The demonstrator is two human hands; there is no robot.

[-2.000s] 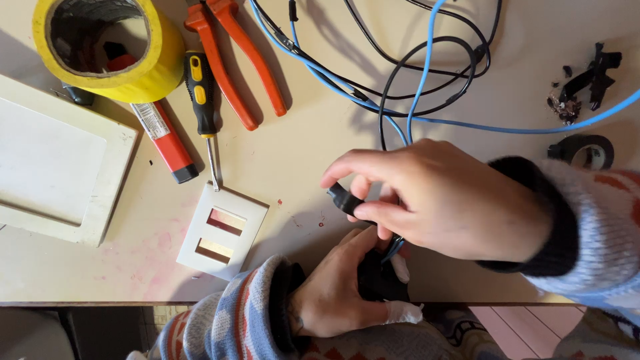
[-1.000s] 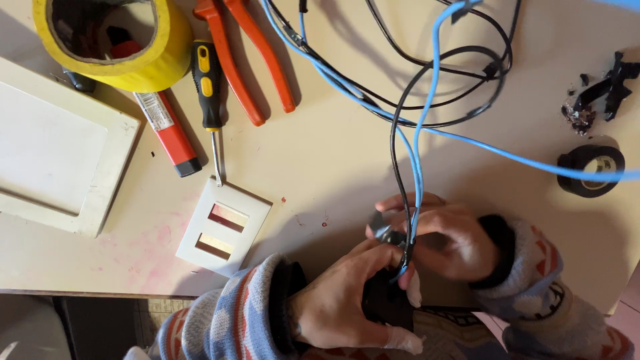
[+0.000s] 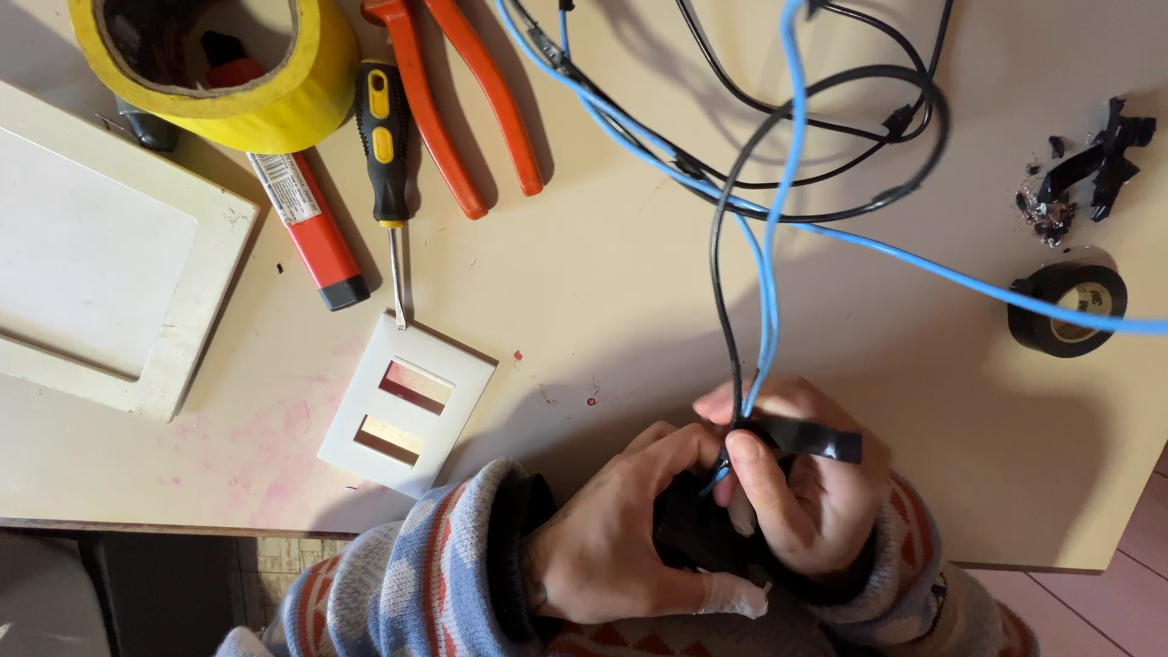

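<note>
At the table's near edge my left hand (image 3: pixel 620 538), its thumb wrapped in white, holds a dark object (image 3: pixel 698 529) that the hand mostly hides. Blue and black wires (image 3: pixel 762 328) run down into it. My right hand (image 3: pixel 812 493) pinches the wires where they enter, with a strip of black electrical tape (image 3: pixel 817 438) at its fingers, one end sticking out to the right. A white wall plate (image 3: pixel 388 411) with two rectangular openings lies left of my hands. The tip of a flat screwdriver (image 3: pixel 387 155) touches the plate's upper edge.
Orange-handled pliers (image 3: pixel 456 100), a yellow tape roll (image 3: pixel 319 91) and a red utility knife (image 3: pixel 315 228) lie at the upper left, beside a white frame (image 3: pixel 205 237). A black tape roll (image 3: pixel 1027 315) and black scraps (image 3: pixel 1100 164) are at the right. Looped cables (image 3: pixel 849 214) cross the table.
My right hand has come down from above the left hand to beside it, at the wires. The black tape strip now extends to the right from the wires.
</note>
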